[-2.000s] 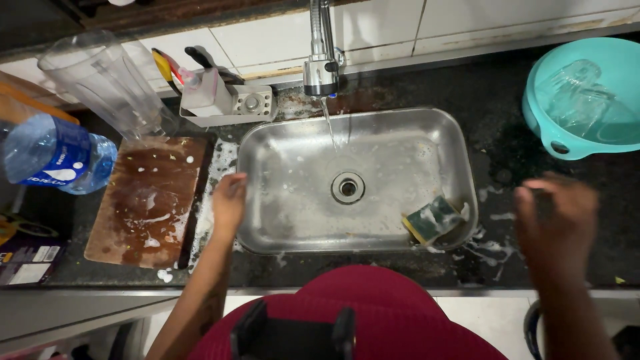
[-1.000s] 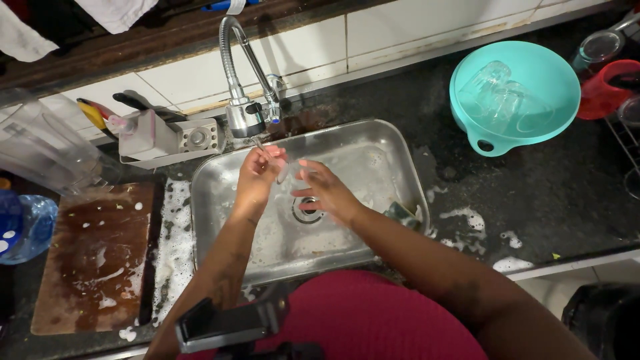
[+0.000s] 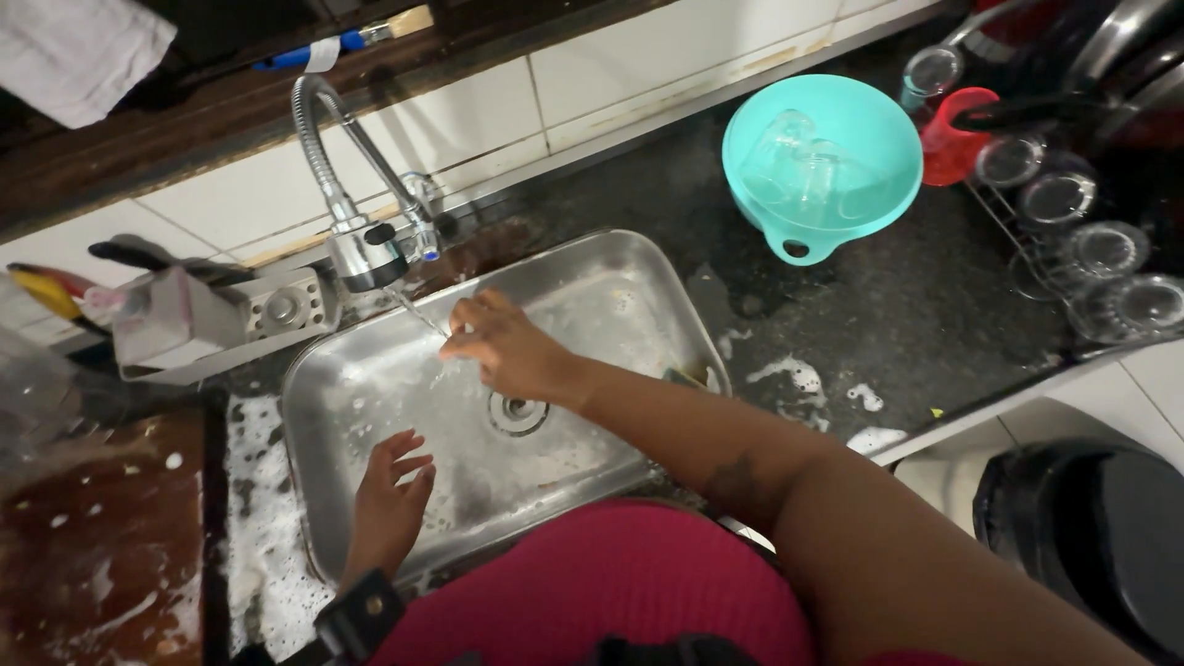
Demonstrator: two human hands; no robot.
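Water runs from the chrome kitchen faucet [image 3: 365,254] into the stainless steel sink [image 3: 592,296]. My right hand [image 3: 509,347] is at the stream, above and a little left of the drain [image 3: 518,412], with its fingers bent; whether anything is between them I cannot tell. Over the left part of the sink is my left hand [image 3: 393,490], empty, its fingers apart. A sponge [image 3: 686,377] lies in the right corner of the sink, partly hidden by my right forearm.
A turquoise plastic bowl [image 3: 879,208] holding clear glasses stands right of the sink. Several upturned glasses [image 3: 1105,250] are on a rack farther right. At left lie a wet wooden board [image 3: 111,555], suds and a caddy [image 3: 222,342] with a dispenser. A black bin [image 3: 1082,527] is below, right.
Both hands were together under the faucet one second ago; now my left hand is lower and apart, while my right stays at the water. The view has shifted right.
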